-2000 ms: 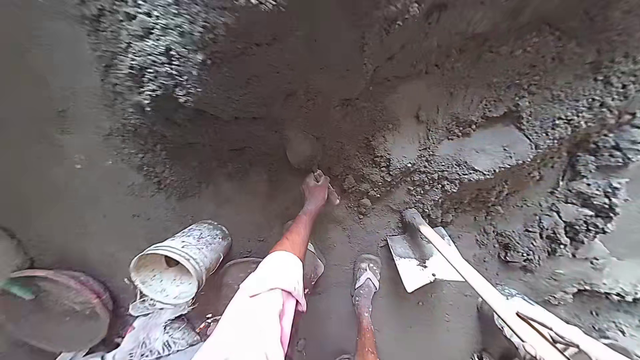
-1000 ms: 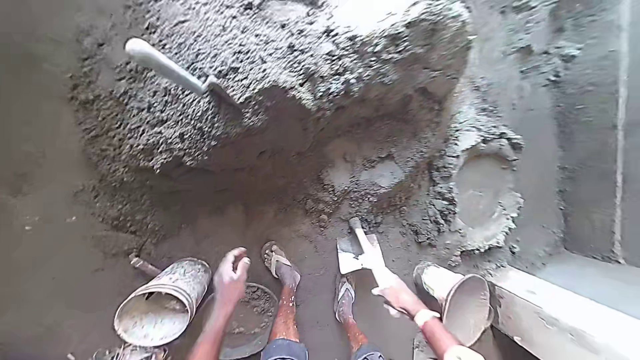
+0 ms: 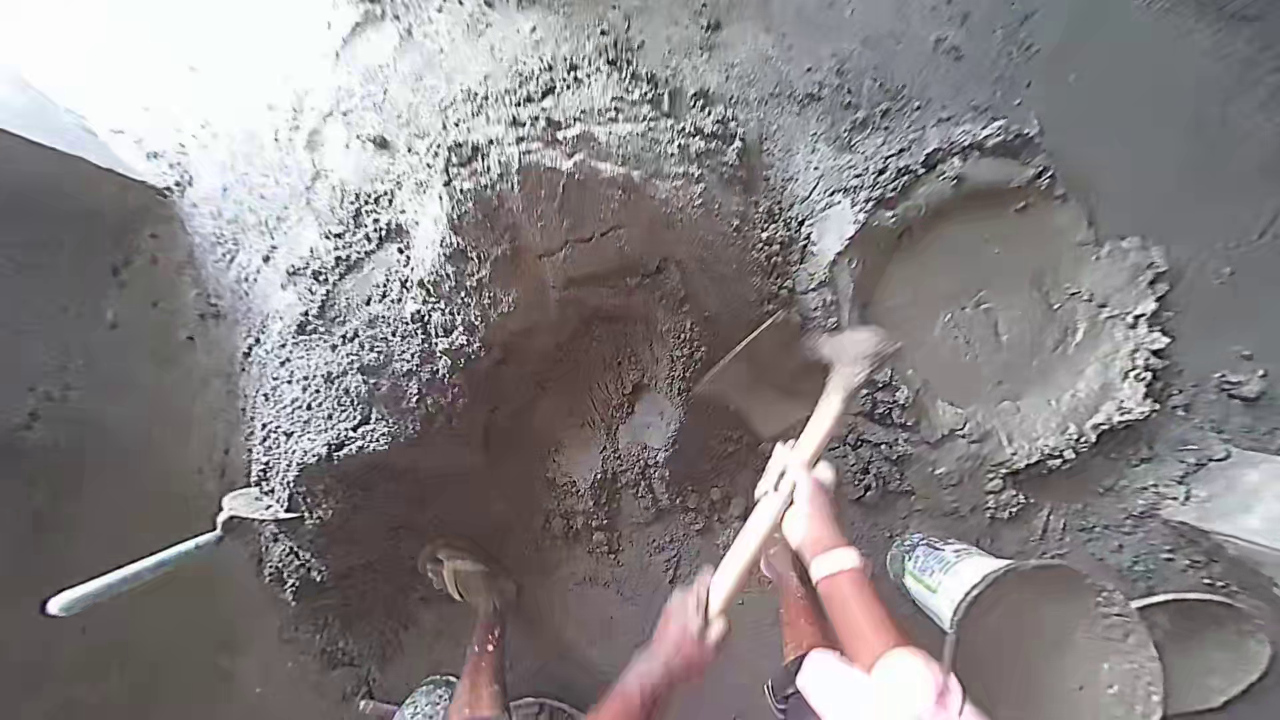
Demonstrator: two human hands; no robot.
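Observation:
Both hands grip the pale wooden handle of a hoe [image 3: 760,530]. My left hand [image 3: 685,625] closes around its lower end, near the bottom of the view. My right hand [image 3: 803,495] holds it farther up, nearer the head. The hoe's broad metal blade [image 3: 765,375], blurred, is over the damp hollow of a mortar heap [image 3: 370,330]. Right of the blade lies a ring of mortar [image 3: 1120,380] with wet, soupy material inside.
A trowel [image 3: 140,572] with a pale handle lies at the heap's left edge. At lower right are a mortar-coated bucket [image 3: 945,580] and a round pan [image 3: 1200,650]. My sandalled foot [image 3: 470,575] stands below the heap, with another container [image 3: 430,700] near it.
My left hand, free one second ago, now holds the hoe handle with my right hand. The hoe has moved from the ground by my feet to over the heap. The view has shifted strongly.

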